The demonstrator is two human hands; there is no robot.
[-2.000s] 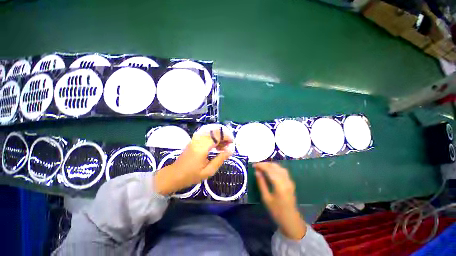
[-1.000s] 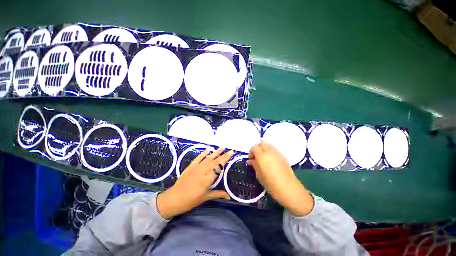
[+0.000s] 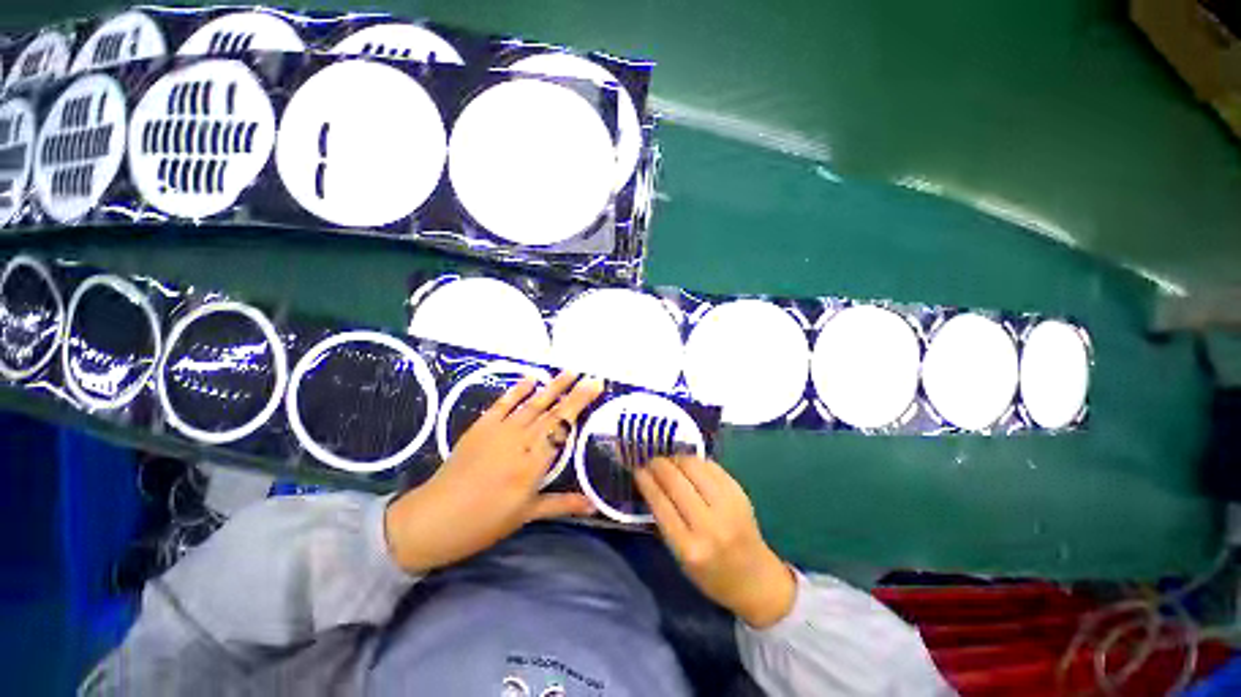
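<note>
The ring-patterned sheet [image 3: 279,320] lies along the bench's near side, white rings around dark shiny centres. My left hand [image 3: 497,477] rests on it with fingers spread, over the second ring from the right, and holds nothing. My right hand [image 3: 708,531] is at the rightmost ring [image 3: 585,477], its fingertips together on the dark centre layer, which looks partly lifted. White with a row of black bars [image 3: 651,429] shows in that ring's upper part. The fingertips hide the lower right part. A strip of plain white circles [image 3: 866,365] lies just behind, partly under the ring sheet.
Overlapping slotted-circle sheets [image 3: 361,143] lie at the upper left of the green bench [image 3: 871,218]. A blue crate [image 3: 55,504] is below the bench edge at left. Red crates [image 3: 1014,633] and a pale coiled cord [image 3: 1136,640] are at lower right. A brown box is at top right.
My right hand has moved down and left from the ring's top edge to its lower part, and white with black bars now shows there. My left hand stays on the sheet. The view has shifted.
</note>
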